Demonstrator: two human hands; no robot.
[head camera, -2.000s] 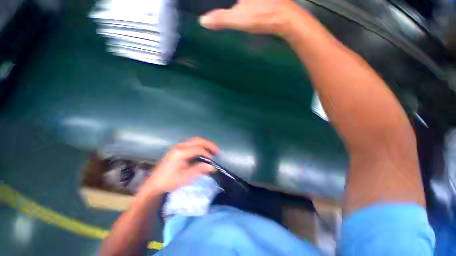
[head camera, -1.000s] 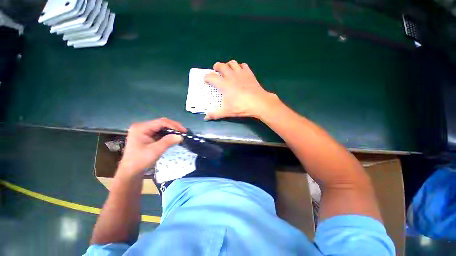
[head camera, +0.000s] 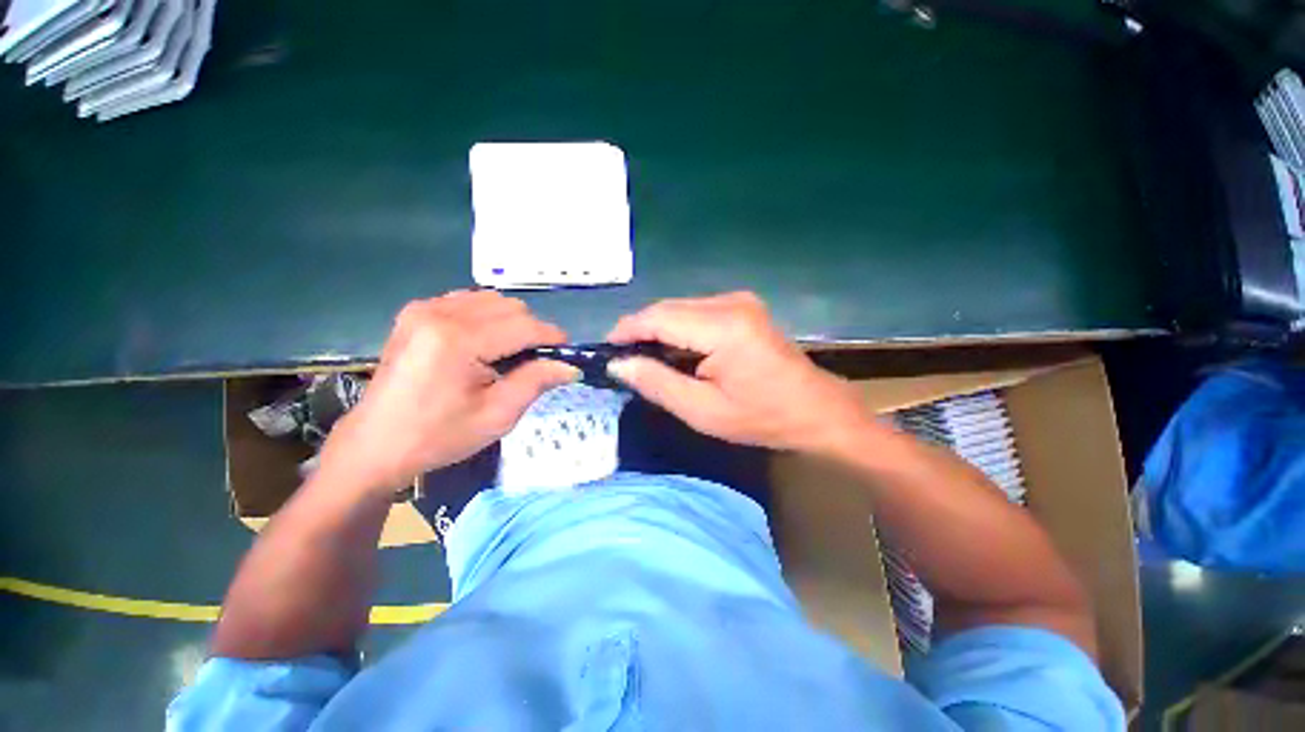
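A white square cover (head camera: 551, 213) lies alone on the bench in front of me; its surface is overexposed and a small dark dot shows at its lower left corner. My left hand (head camera: 465, 375) grips the left part of a black sheet of feet (head camera: 590, 360) at the bench edge. My right hand (head camera: 723, 365) has its thumb and fingertips closed on the sheet's right part. The printed white release liner (head camera: 558, 438) hangs below the sheet over my lap. Whether a foot is between my right fingertips cannot be seen.
A stack of covers (head camera: 132, 55) stands at the bench's far left. The right carton (head camera: 1083, 508) holds white plates packed in rows. The left carton (head camera: 258, 455) holds crumpled waste. More white plates (head camera: 1284, 129) show at far right. A blue-clad person (head camera: 1228, 465) is at right.
My right hand has let go of the white cover and moved down to the black sheet, beside my left hand. The cover now lies uncovered. My left hand still holds the sheet.
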